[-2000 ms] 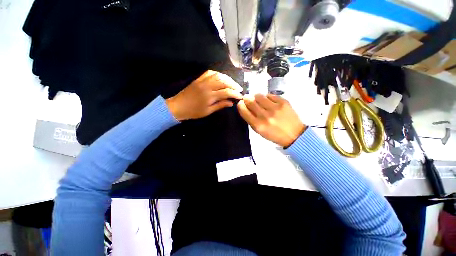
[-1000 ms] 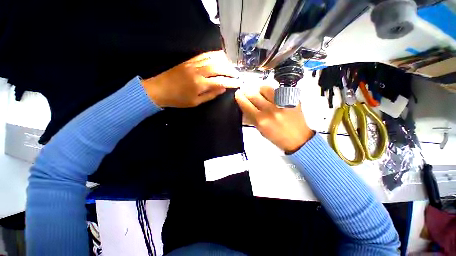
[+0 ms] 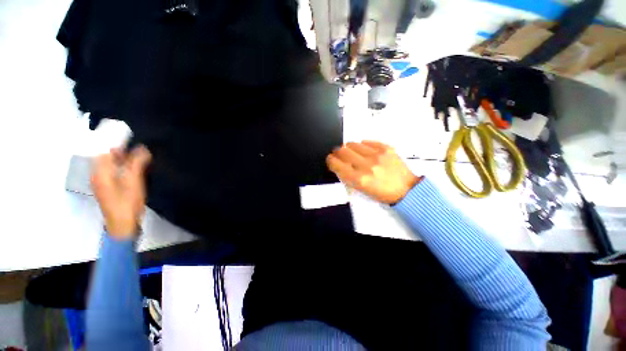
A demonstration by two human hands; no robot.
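Observation:
The black cloth (image 3: 226, 137) lies spread left of and in front of the sewing machine head (image 3: 331, 41). A white label (image 3: 324, 196) lies on it near its right edge. My right hand (image 3: 371, 170) is at that edge, just above the label, with its fingers curled; its grip on the cloth is unclear. My left hand (image 3: 121, 188) is motion-blurred by the cloth's left edge; whether it holds anything cannot be told. The needle area (image 3: 346, 81) is visible, with neither hand beside it.
Yellow-gold scissors (image 3: 484, 159) lie right of my right hand, below short black strips (image 3: 501, 86) and an orange-red handle (image 3: 495, 114). A crinkled clear bag (image 3: 546, 195) and a black-handled tool (image 3: 596, 230) lie farther right. A grey ruler (image 3: 79, 175) is at the left.
My left hand has left the needle area and moved far left. My right hand has moved away from the needle towards me. The view has shifted, showing more of the cloth's left side.

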